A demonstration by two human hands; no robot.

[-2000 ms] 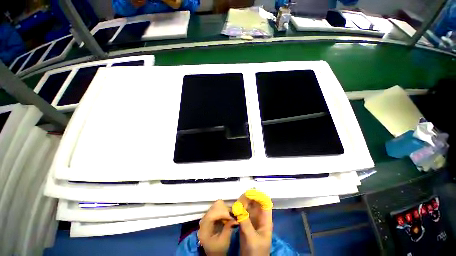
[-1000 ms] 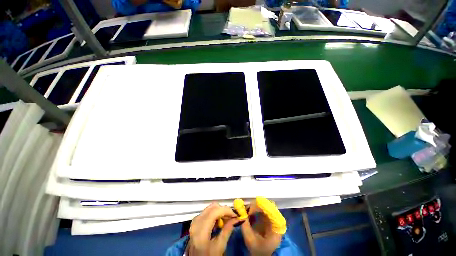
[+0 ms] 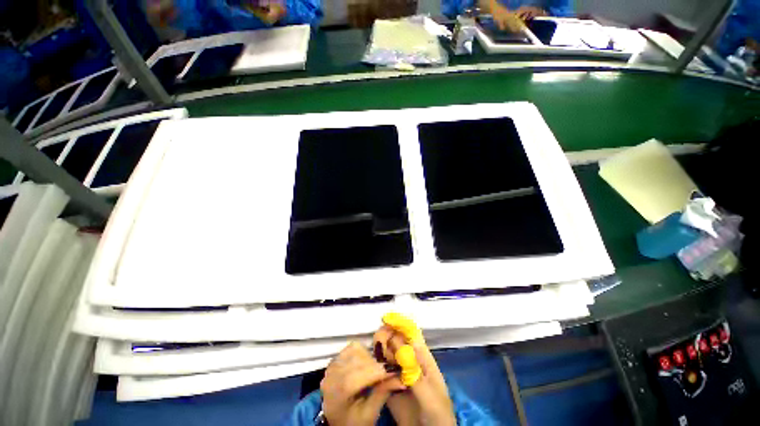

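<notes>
My left hand (image 3: pixel 354 384) and my right hand (image 3: pixel 423 384) are together at the bottom middle, in front of the tray stack. Yellow finger cots (image 3: pixel 405 326) cover fingertips there. The fingers of both hands meet around a small dark spot; I cannot tell if it is an object or a cot. The top white foam tray (image 3: pixel 208 208) holds two tablets, screens up: one in the middle (image 3: pixel 350 183) and one at the right (image 3: pixel 483 175). Its left part shows plain white. More trays with tablet edges lie beneath.
A green conveyor line (image 3: pixel 467 90) runs behind, with narrower trays (image 3: pixel 175 114) at left. At right are pale yellow paper (image 3: pixel 650 179), a blue container (image 3: pixel 664 236), a crumpled plastic packet (image 3: pixel 710 250) and a dark printed panel (image 3: pixel 704 378). People in blue work across the line.
My hands have shifted a little and the finger cots sit differently between them. The narrow trays at left have slid further left. Hands now show over the far tray at the back right.
</notes>
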